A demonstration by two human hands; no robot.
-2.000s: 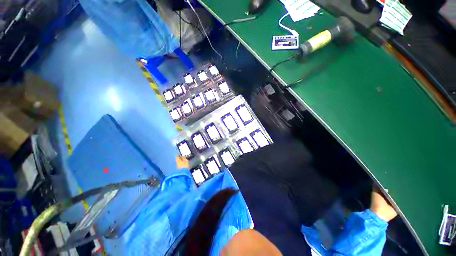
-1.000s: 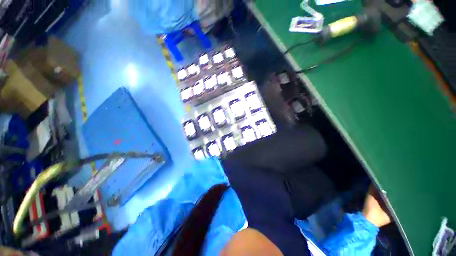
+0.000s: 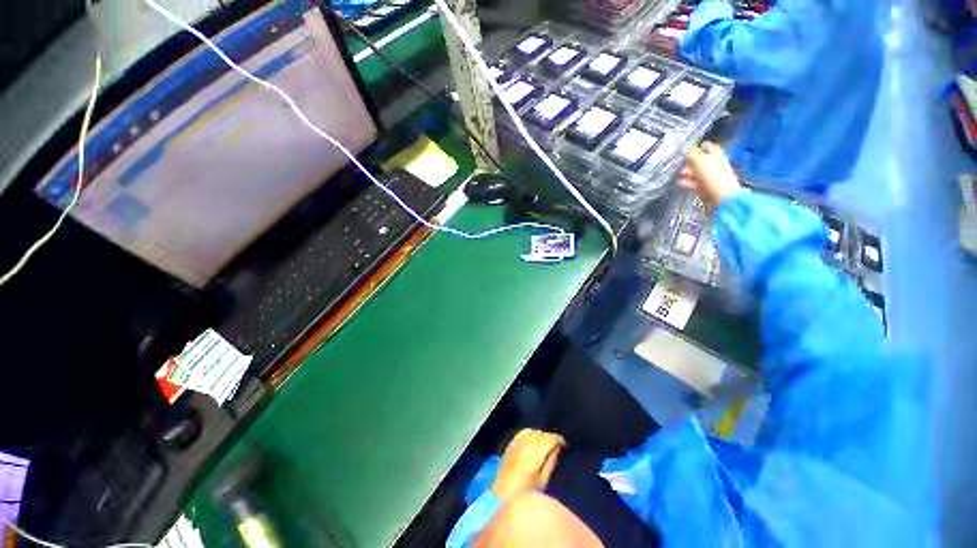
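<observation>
A clear blister tray (image 3: pixel 670 126) holds two rows of dark handsets with white labels, on top of a tray stack beyond the bench's right end. My right hand (image 3: pixel 712 174) is at the stack's near right edge; whether its fingers grip the tray cannot be told. My left hand (image 3: pixel 528 460) is low over my lap near the bench edge, fingers curled, with nothing visible in it. A cabled handset (image 3: pixel 553 247) lies at the right end of the green bench (image 3: pixel 402 359), a white cord running to it.
A monitor (image 3: pixel 230 134), keyboard (image 3: pixel 316 257), printed cards (image 3: pixel 214 366) and a mouse (image 3: pixel 180 430) are at left. A blurred scanner (image 3: pixel 246 512) is at the lower left. More trays (image 3: pixel 686 238) lie lower right. A person in a blue smock (image 3: pixel 820 96) is beyond. A white post (image 3: pixel 471 86) rises behind.
The view has swung from the floor and trays at my left to the bench's right end. My right hand has moved from the bench edge to the tray stack; my left hand is now visible over my lap.
</observation>
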